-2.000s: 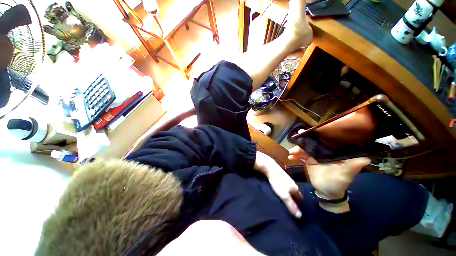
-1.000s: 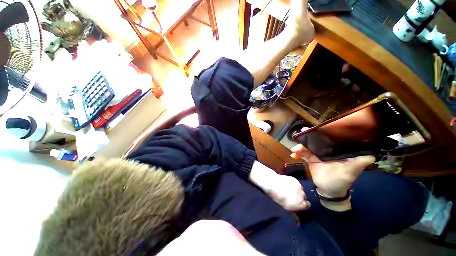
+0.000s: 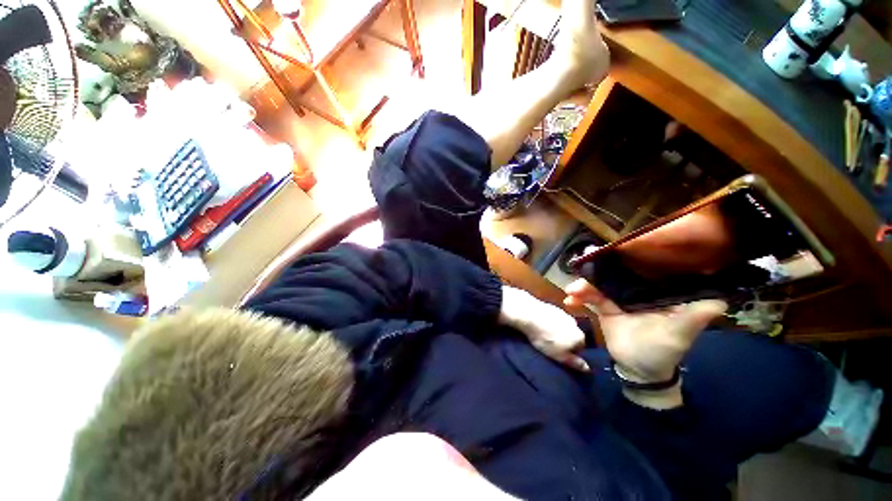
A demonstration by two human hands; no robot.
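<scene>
A smartphone [image 3: 704, 245] with a glossy dark screen and a thin gold-brown rim is tilted at the right, above the lap. Its screen shows a reddish-brown blurred shape and small marks near the upper right edge. My right hand [image 3: 647, 342] holds it from its lower edge, palm up, thumb spread to the right, fingertips at the left; most fingers are hidden behind it. A dark wristband [image 3: 649, 384] is on that wrist. My left hand [image 3: 545, 325] lies on the lap, fingers bent downward; its palm is hidden.
A raised knee [image 3: 430, 166] in dark trousers stands beyond the left sleeve. A curved wooden desk [image 3: 714, 93] with a dark mat and white bottle [image 3: 807, 39] runs along the upper right. A calculator [image 3: 183, 186], red book [image 3: 223, 212] and fan [image 3: 39, 98] are at the left.
My left hand has drawn back slightly toward its sleeve, and its fingers are less tightly curled than one second ago. The phone has barely moved.
</scene>
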